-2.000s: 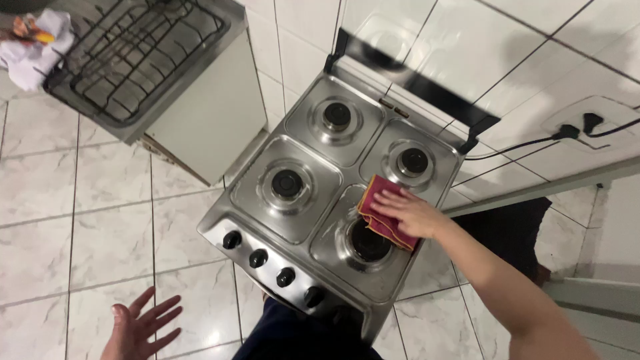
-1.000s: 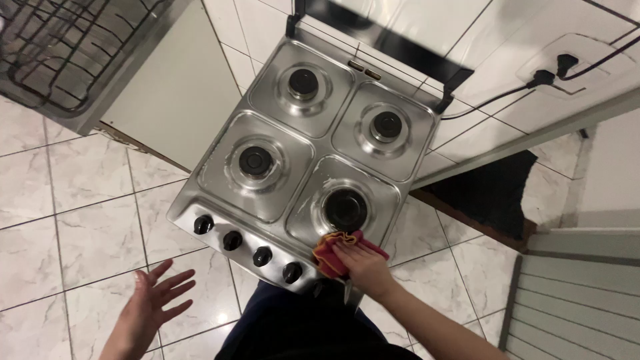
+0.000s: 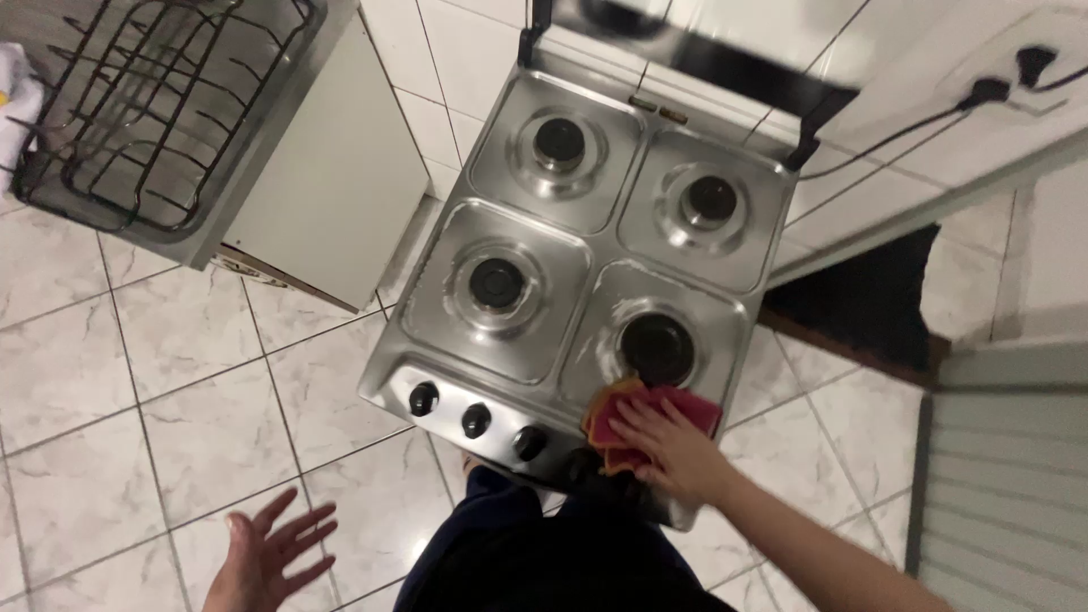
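Observation:
A stainless steel gas stove (image 3: 605, 246) with black burner caps stands in the middle of the view, its pan supports off. My right hand (image 3: 671, 442) presses a red cloth with an orange edge (image 3: 697, 408) onto the stove's front right corner, just below the large burner (image 3: 657, 348). The cloth partly covers the front panel, near the black knobs (image 3: 529, 442). At the lower left my left hand (image 3: 272, 548) hangs over the floor with its fingers spread and nothing in it.
Black wire pan supports (image 3: 170, 110) lie on a metal counter (image 3: 200, 242) at the upper left, beside a white cloth (image 3: 13, 102). A power cord (image 3: 892, 140) runs from the wall plug to behind the stove. A dark panel (image 3: 858, 306) is on the right.
Two seconds ago my right hand and the cloth were on the right side of the large front burner; they have moved to the front edge. My left hand stays off the stove.

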